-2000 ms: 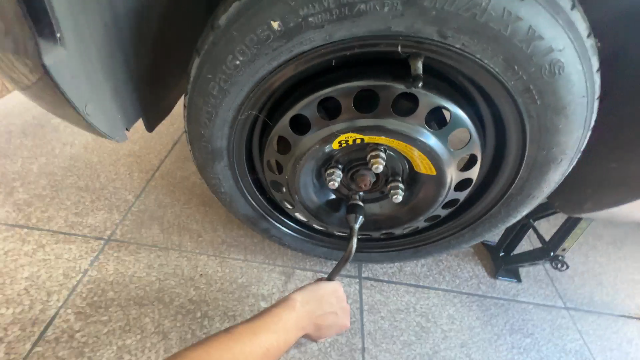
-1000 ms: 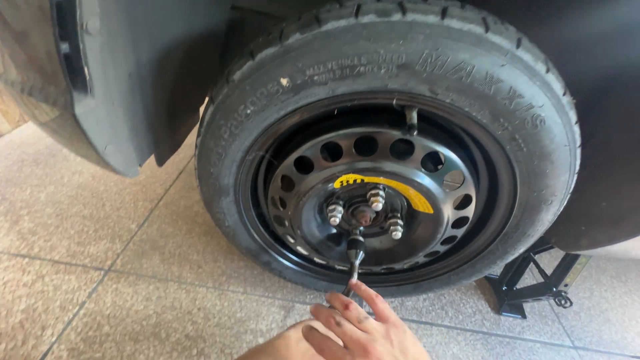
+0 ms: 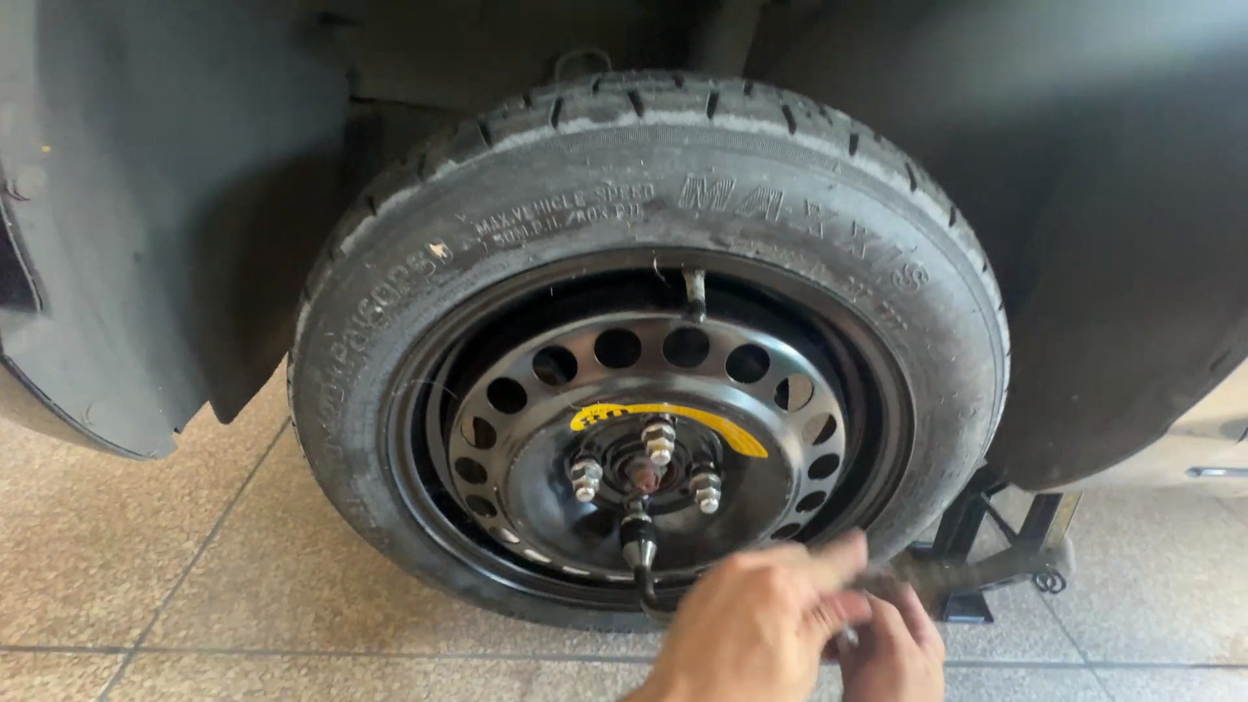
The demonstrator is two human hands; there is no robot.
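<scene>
A lug wrench (image 3: 641, 551) has its socket over the lowest lug fastener of a black steel spare wheel (image 3: 546, 468). Its bent shaft runs right, behind my left hand (image 3: 756, 614), which closes around it. My right hand (image 3: 892, 648) is close beside, its fingers raised at a blurred bar that stretches right, seemingly the wrench handle; its grip is unclear. Three more lug fasteners stand out around the rusty hub centre (image 3: 645, 476): left (image 3: 585, 480), top (image 3: 659, 441) and right (image 3: 706, 487). A yellow sticker (image 3: 673, 417) curves above them.
The Maxxis tire (image 3: 351, 390) sits under the car's dark wheel arch (image 3: 585, 39). Body panels flank it, left (image 3: 127, 244) and right (image 3: 1072, 292). Behind the tire's lower right is a black jack (image 3: 965, 546). Speckled floor tiles (image 3: 244, 604) lie below.
My left hand has moved from below the wheel to the right of the socket, and my right hand has come into view. The view is closer to the wheel.
</scene>
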